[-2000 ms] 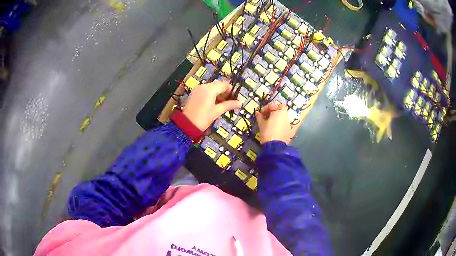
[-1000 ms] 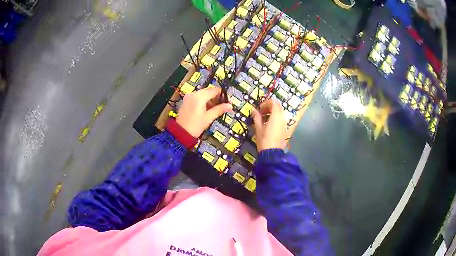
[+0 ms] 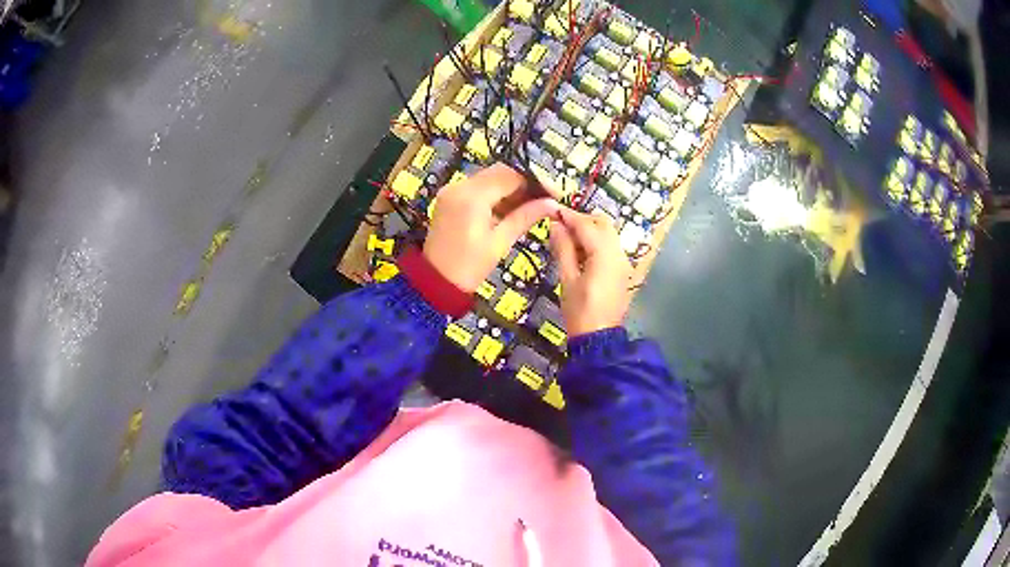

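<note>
A tan-edged tray (image 3: 687, 166) holds tight rows of small circuit boards (image 3: 584, 107) with yellow blocks and grey-white parts. My left hand (image 3: 476, 227) is over the middle of the tray, its thumb and index finger pinched at dark lead wires (image 3: 523, 155). My right hand (image 3: 595, 266) is just right of it, fingertips close together and meeting the left fingertips. Whether the right fingertips pinch a wire is too small to tell. More black wires stand up along the tray's left side. Red wires (image 3: 604, 155) run across the middle rows.
A second group of boards (image 3: 930, 183) lies on a dark sheet at the right. A ragged yellow patch (image 3: 836, 230) is on the dark green bench. A white line (image 3: 886, 443) curves along the right. Something green (image 3: 454, 11) shows beyond the tray. The grey floor lies left.
My left hand has moved right and my fingertips now meet, where a gap was between the hands before. The tray sits slightly further up and left in view.
</note>
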